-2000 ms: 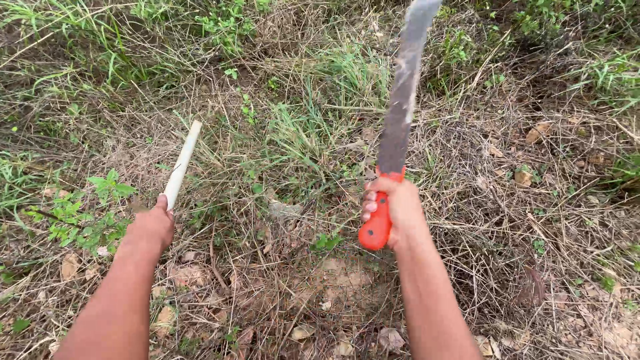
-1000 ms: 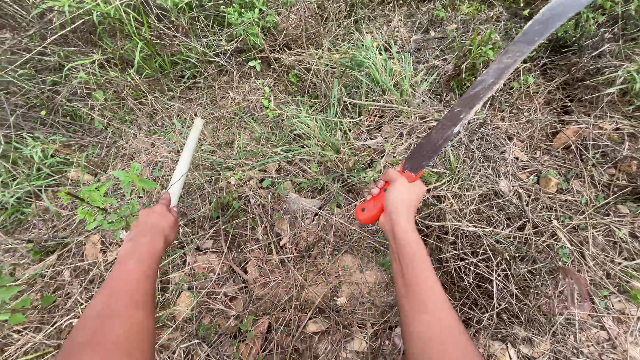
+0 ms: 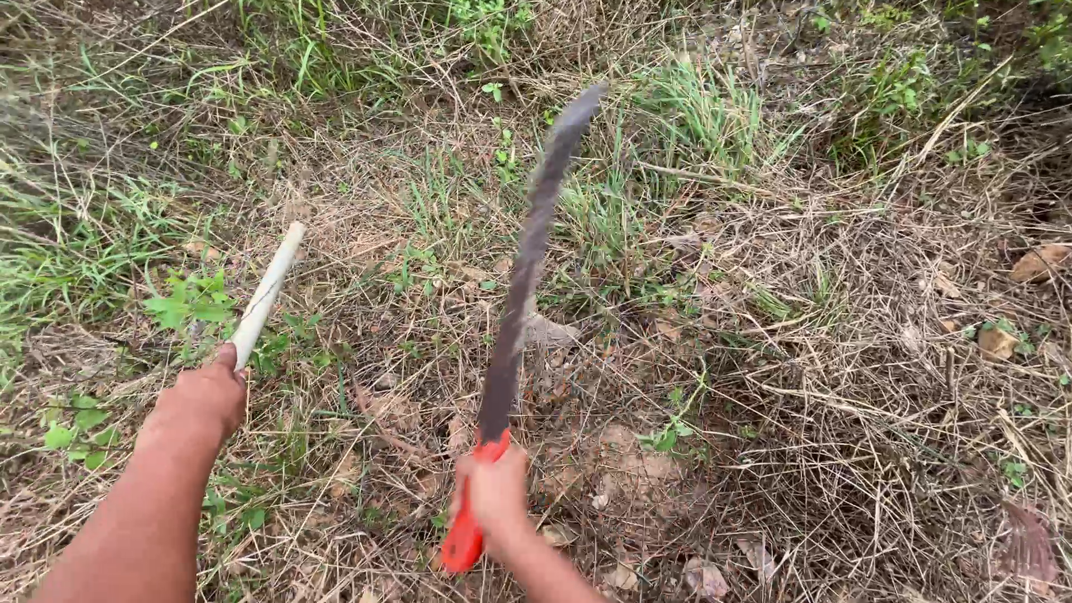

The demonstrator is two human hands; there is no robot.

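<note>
My left hand [image 3: 197, 400] grips the lower end of a pale, smooth stick [image 3: 270, 293], which tilts up and slightly right over the dry grass. At the lower middle, my right hand [image 3: 494, 490] is closed around the red handle of a machete [image 3: 517, 310]. The machete's long dark blade, slightly blurred, points up and a little right, its tip over green grass blades [image 3: 599, 213]. The stick and the blade are apart. A leafy green sprig [image 3: 191, 303] shows just left of the stick.
Dry straw and twigs [image 3: 846, 452] cover much of the ground. Taller green grass [image 3: 84, 234] grows at the left and a tuft [image 3: 699, 117] at the upper right. Stones [image 3: 997, 342] lie at the right, and dead leaves [image 3: 705, 578] near the bottom.
My right hand has moved left and down with the machete, whose blade leaned far right a second ago and now stands more upright. My left hand still holds the stick.
</note>
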